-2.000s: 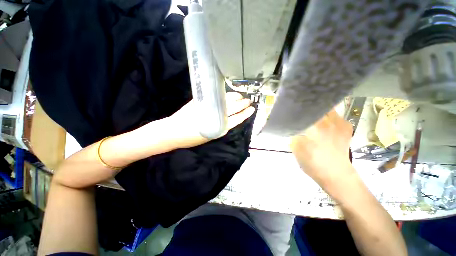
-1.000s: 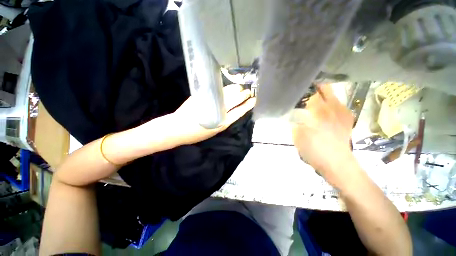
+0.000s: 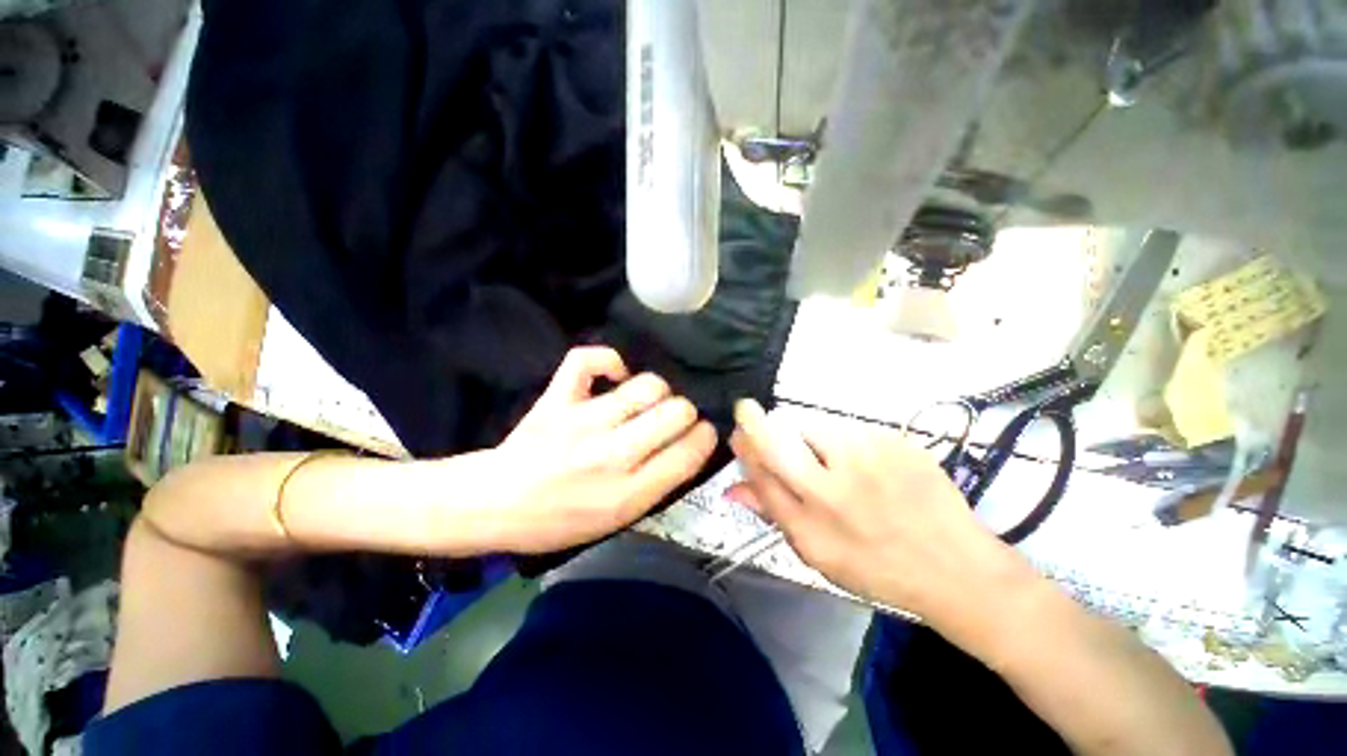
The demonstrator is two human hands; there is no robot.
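The black garment (image 3: 443, 192) lies in a large mass left of the machine, its edge running under the needle area. My left hand (image 3: 598, 458) rests on the garment's near part, fingers bent and gripping the cloth. My right hand (image 3: 857, 495) is just right of it, thumb and fingertips pinching the garment's near edge. The presser foot (image 3: 798, 166) shows small and partly hidden beside the cloth. The white upright guard (image 3: 672, 163) stands over the garment.
Shears with black handles (image 3: 1039, 465) lie right of my right hand. A round dark coiled part (image 3: 946, 244) sits behind them. A yellow printed paper (image 3: 1250, 313), a reddish-brown stick (image 3: 1282, 458) and crumpled clear plastic (image 3: 1300, 591) are far right. The pale machine head (image 3: 916, 104) overhangs the table.
My left hand has moved from beside the needle toward the table's near edge. My right hand has come from behind the machine head to the garment edge. The view has shifted, showing the shears.
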